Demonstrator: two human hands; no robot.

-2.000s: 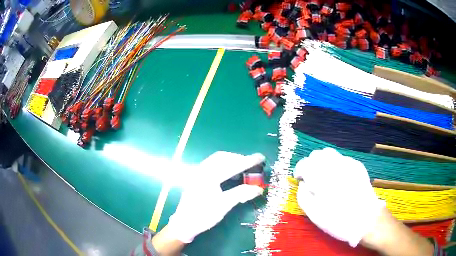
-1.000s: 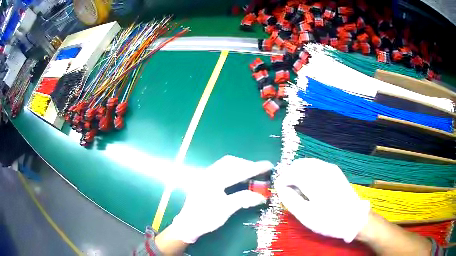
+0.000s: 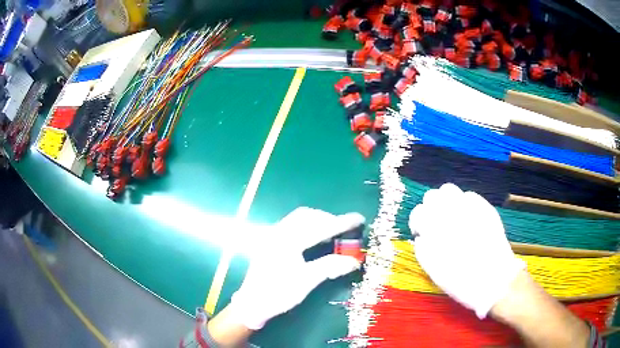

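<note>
My left hand [image 3: 289, 265], in a white glove, holds an orange-red and black connector housing [image 3: 349, 249] between thumb and fingers, just left of the pale wire tips. My right hand [image 3: 462, 245], also white-gloved, is over the green wires [image 3: 557, 228] and yellow wires [image 3: 564, 275], fingers curled. Its fingertips are at the left part of the green bundle; whether they grip a wire cannot be told. Red wires [image 3: 435, 326] lie nearest me; black wires [image 3: 455, 173], blue wires [image 3: 462, 136] and white wires [image 3: 462, 98] lie beyond.
Loose housings [image 3: 462, 34] are heaped at top right, with a small cluster [image 3: 367, 112] trailing down. Connectors with long wires [image 3: 136, 153] lie at upper left beside a pale tray [image 3: 136, 58]. Tan dividers [image 3: 557, 163] separate bundles. A yellow line [image 3: 272, 149] crosses the green surface.
My right hand has moved from beside the connector housing to the right and away from me, onto the green and yellow wires. My left hand still holds the housing, shifted slightly left.
</note>
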